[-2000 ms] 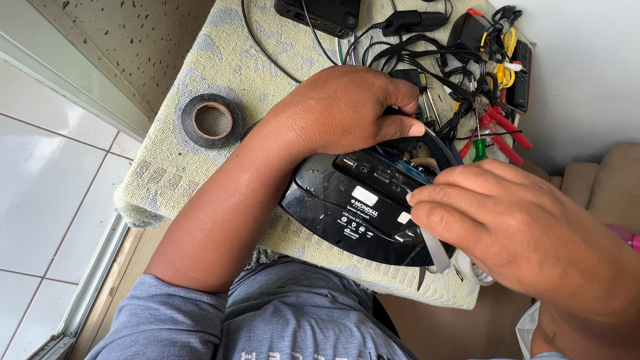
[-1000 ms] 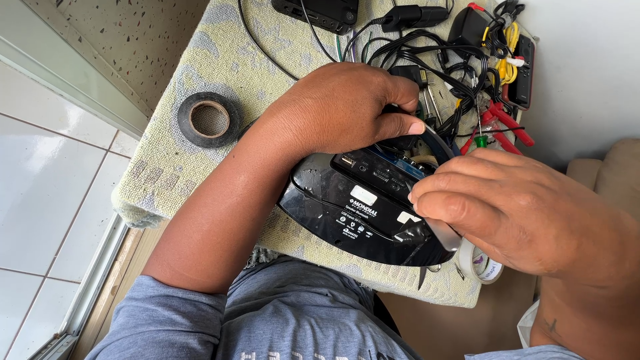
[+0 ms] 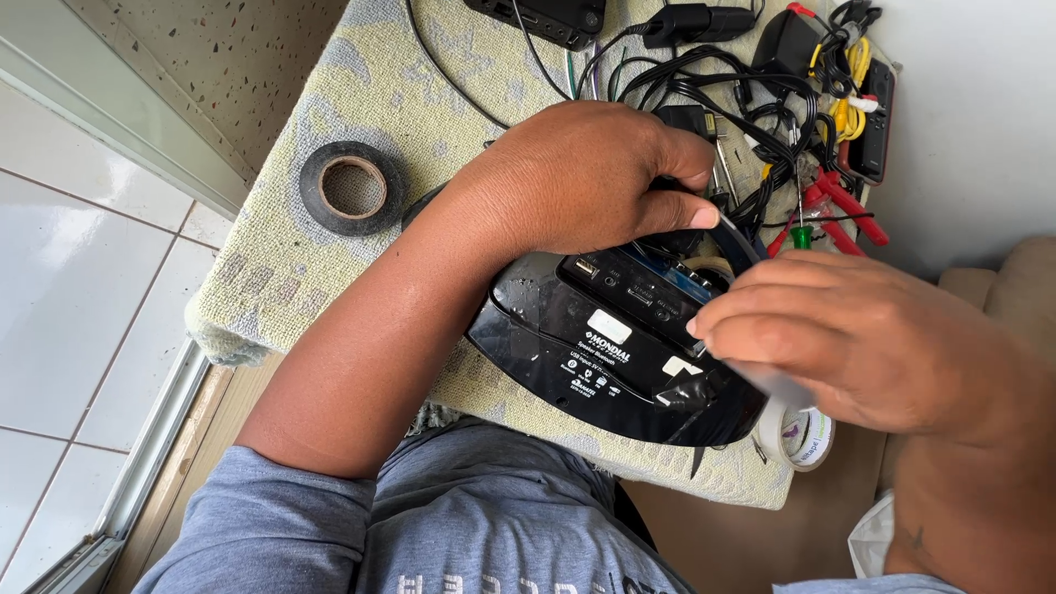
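Note:
A black Mondial Bluetooth speaker (image 3: 561, 363) lies with its port panel facing up, a thin black cable and a patch of dark tape across its back. My left hand (image 3: 606, 177) reaches over it and pinches one end of a dark, glossy flexible strip (image 3: 738, 239) between thumb and fingers. My right hand (image 3: 833, 330) holds the strip farther along, above the speaker's right end; its lower end shows blurred below my fingers. Whether the strip is tape cannot be told. Part of the speaker is hidden under my left hand and forearm.
Black electrical tape (image 3: 353, 189) lies at the left of the towel-covered table (image 3: 272, 272). Tangled black cables (image 3: 701, 82), red-handled pliers (image 3: 841, 210), a green-handled screwdriver (image 3: 800, 235) and a black device (image 3: 544, 21) sit at the back. A pale tape roll (image 3: 800, 437) is at the front right edge.
My right hand has shifted slightly along the strip, near the speaker's right end. My left hand keeps its pinch in about the same place.

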